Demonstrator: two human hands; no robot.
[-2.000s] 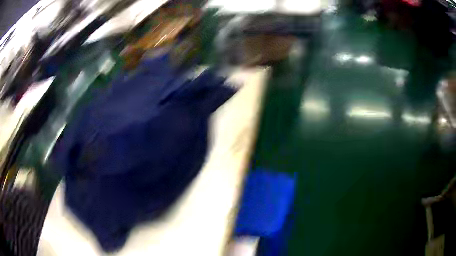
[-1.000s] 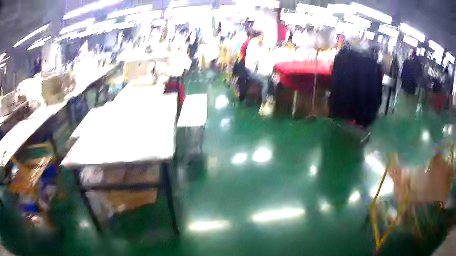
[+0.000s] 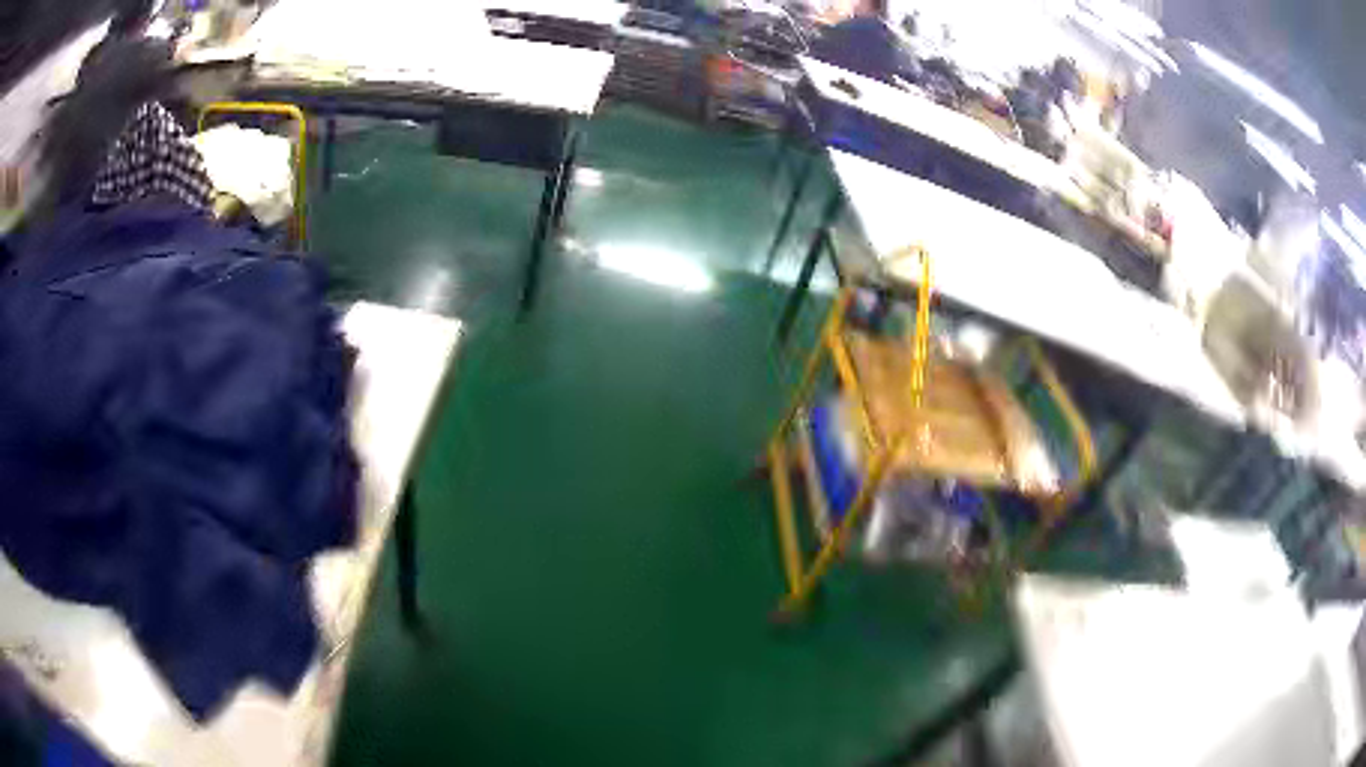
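Observation:
Neither of my hands shows in the picture. A heap of navy fabric [image 3: 180,435] lies nearest on the left, on a white table [image 3: 393,375], and hangs over part of its top. The frame is blurred, so single pieces in the heap cannot be told apart.
A yellow-framed trolley [image 3: 959,412] with a brown board stands on the green floor [image 3: 599,525]. Long white tables [image 3: 1019,270] run behind it. Another white table [image 3: 435,68] stands at the back left. A white surface [image 3: 1184,674] is at the lower right. A checked cloth [image 3: 150,158] shows behind the heap.
The view has swung from the open workshop aisle back to the navy heap, now at the left edge. The yellow trolley now stands right of centre. No hand appears in any frame.

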